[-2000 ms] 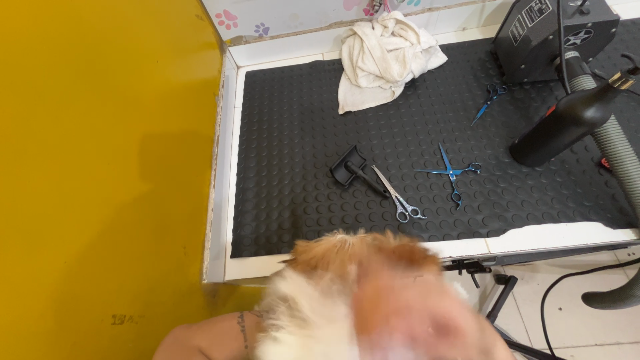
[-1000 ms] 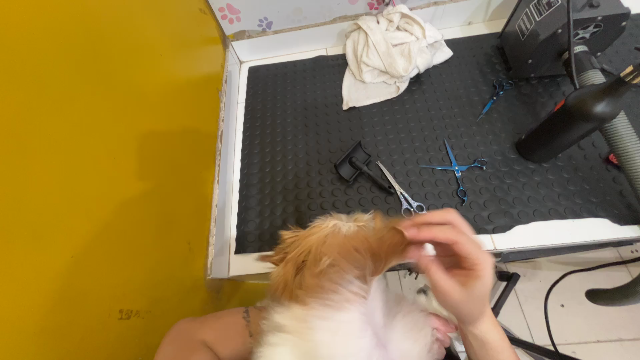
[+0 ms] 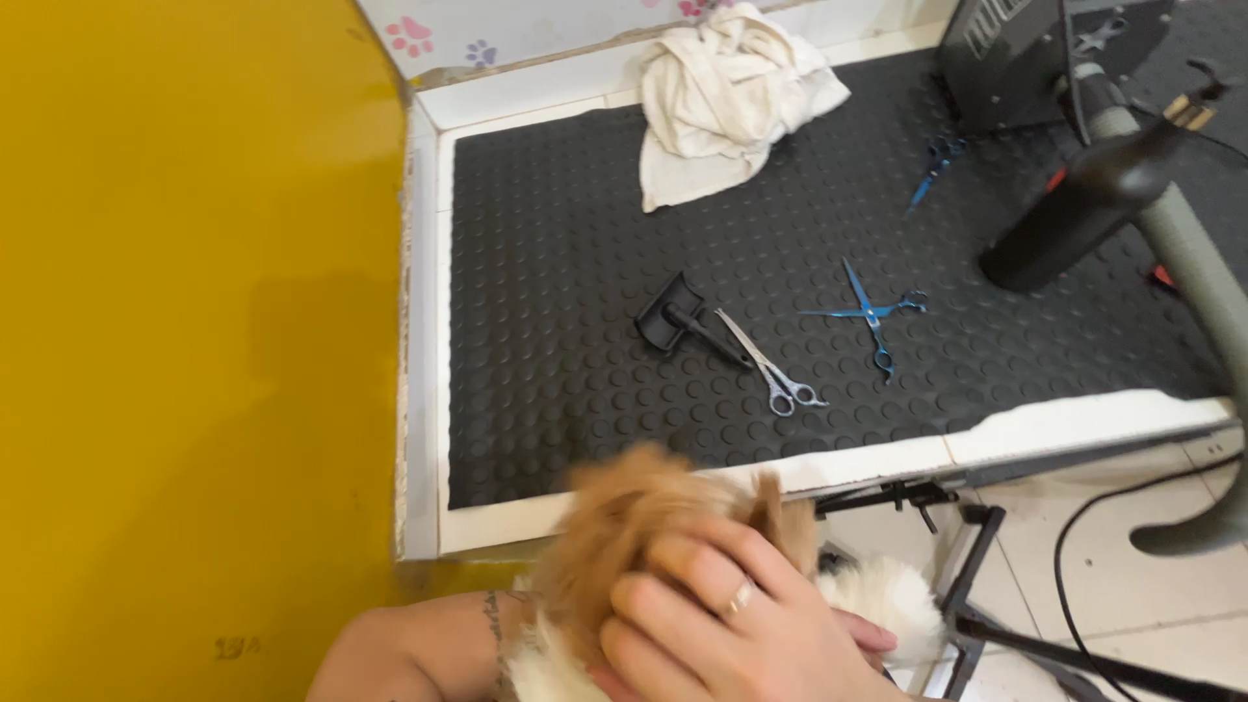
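Observation:
A small dog with tan and white fur (image 3: 624,507) is held against me at the bottom centre, its head blurred by motion. My right hand (image 3: 721,609), with a ring on one finger, lies on the tan fur with bent fingers. My left forearm, with a tattooed band, goes in behind the dog from the left. Fingertips (image 3: 866,631), seemingly of my left hand, show at the right by the white fur; the rest of that hand is hidden. Beyond the dog lie a black slicker brush (image 3: 671,314), silver scissors (image 3: 768,369) and opened blue scissors (image 3: 871,312).
The scissors and brush are on a black studded rubber mat (image 3: 546,292). Farther back are a cream towel (image 3: 726,97), other blue scissors (image 3: 936,171), a black bottle (image 3: 1082,214) and a black machine (image 3: 1014,58) with a grey hose (image 3: 1194,258). A yellow wall (image 3: 195,292) bounds the left.
My right hand has moved from the side of the dog's head, where it held fur between its fingertips, onto the tan fur. The tools on the mat have stayed put.

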